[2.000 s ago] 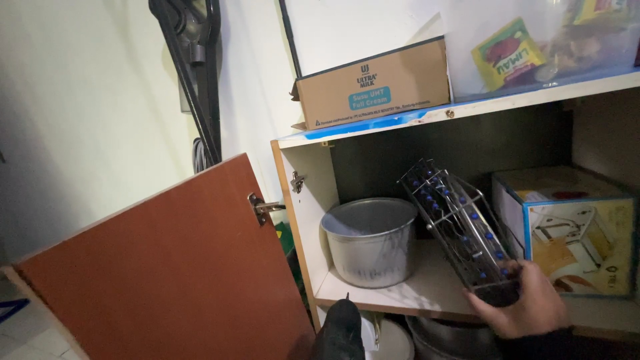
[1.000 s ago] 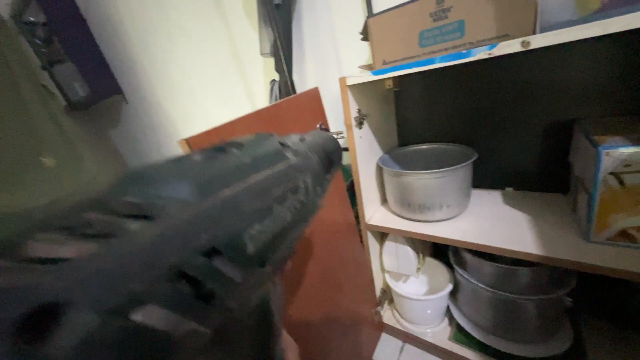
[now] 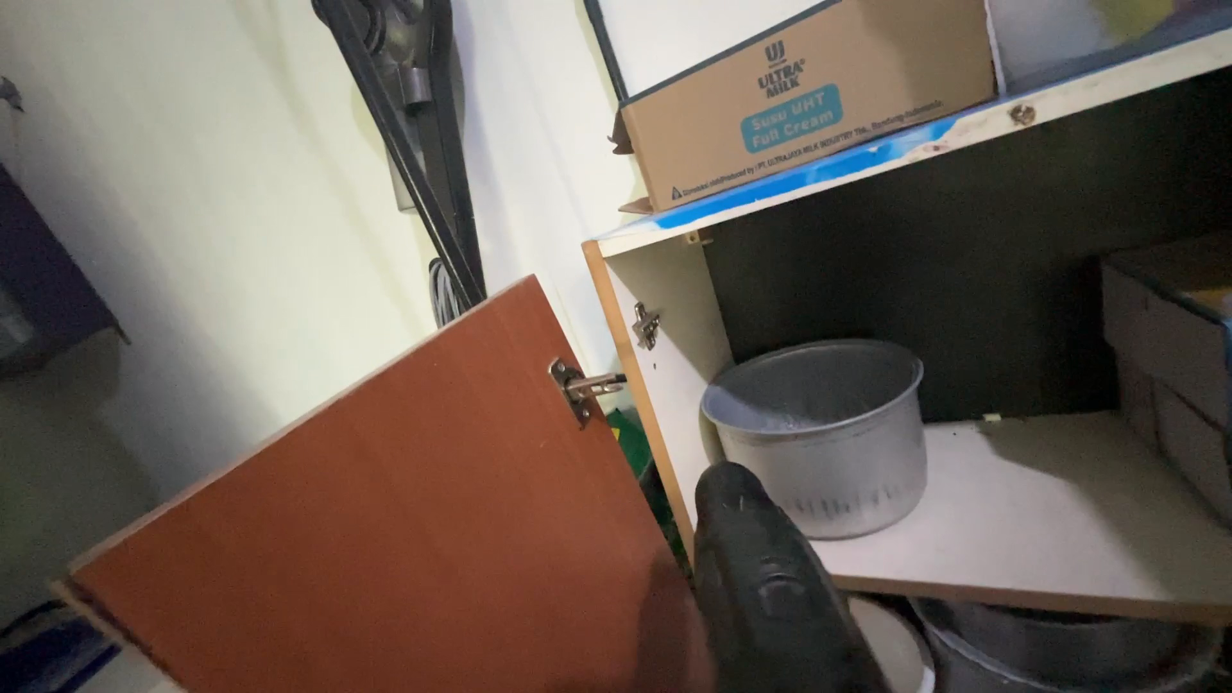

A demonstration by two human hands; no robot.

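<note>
Neither of my hands is in view. A dark power tool, apparently a drill (image 3: 780,587), rises from the bottom edge with its narrow front end pointing up, in front of the cabinet's left side; whatever holds it is out of frame. Behind its tip, a round aluminium pot (image 3: 828,472) stands upright on the cabinet shelf (image 3: 1049,500), near the left side panel. The reddish-brown cabinet door (image 3: 385,510) hangs tilted at the left. Its metal hinge (image 3: 577,387) is on the door, and a hinge mounting plate (image 3: 646,327) sits on the side panel.
An Ultra Milk carton (image 3: 818,106) stands on the cabinet top. A cardboard box (image 3: 1169,375) is at the shelf's right. Below are a white container (image 3: 895,645) and metal pots (image 3: 1068,645). Black equipment (image 3: 423,125) with a coiled cable leans along the wall.
The wire rack with blue parts, in my right hand two seconds ago, is out of view with that hand. The power tool, large at the left one second ago, now shows at the bottom centre.
</note>
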